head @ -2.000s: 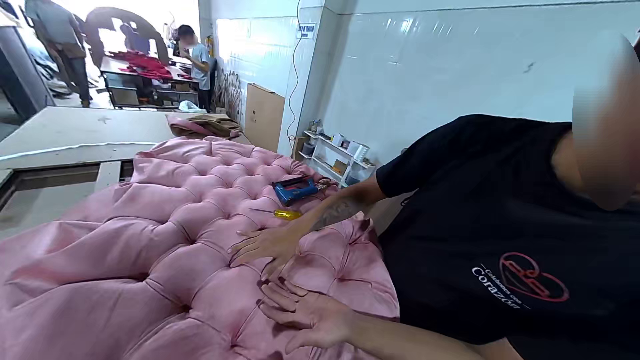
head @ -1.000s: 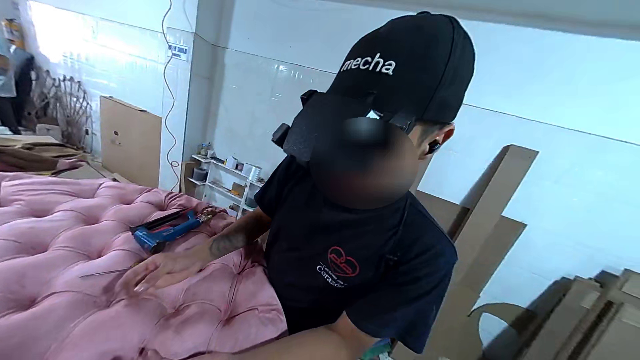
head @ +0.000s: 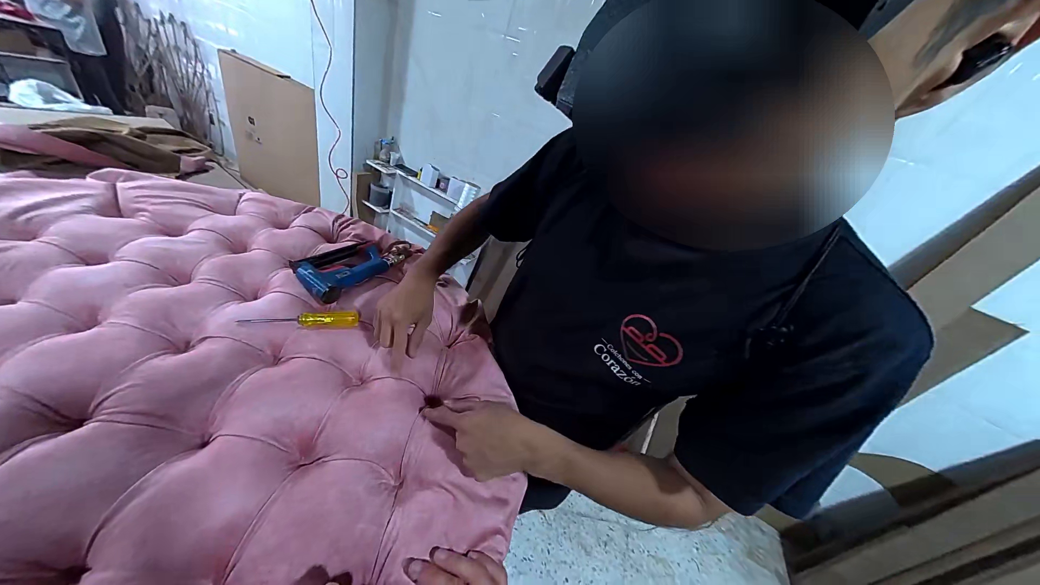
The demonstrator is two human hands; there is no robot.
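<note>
Pink button-tufted upholstery (head: 268, 406) fills the left and middle of the view. At the bottom edge, the fingers of my right hand (head: 457, 567) rest on the pink fabric; the rest of the hand is cut off. Farther left, only a fingertip of what seems to be my left hand (head: 331, 580) shows, beside a dark shadow. Neither hand shows enough to tell what it holds. A screwdriver with a yellow handle (head: 328, 319) lies on the tufting, its shaft pointing left. Behind it rests a blue staple gun (head: 341, 274).
A co-worker in a black shirt (head: 617, 325) leans over the upholstery's right edge. One of their hands (head: 487, 436) has its fingertips at a deep tuft; the other hand (head: 406, 313) touches the fabric near the screwdriver. Behind stand a small white shelf (head: 418, 199) and cardboard (head: 272, 126).
Fingers of my hands have come into view at the bottom edge. The co-worker's hands, spread on the fabric two seconds ago, now have bent fingers, one at a tuft. The view has swung and shifted.
</note>
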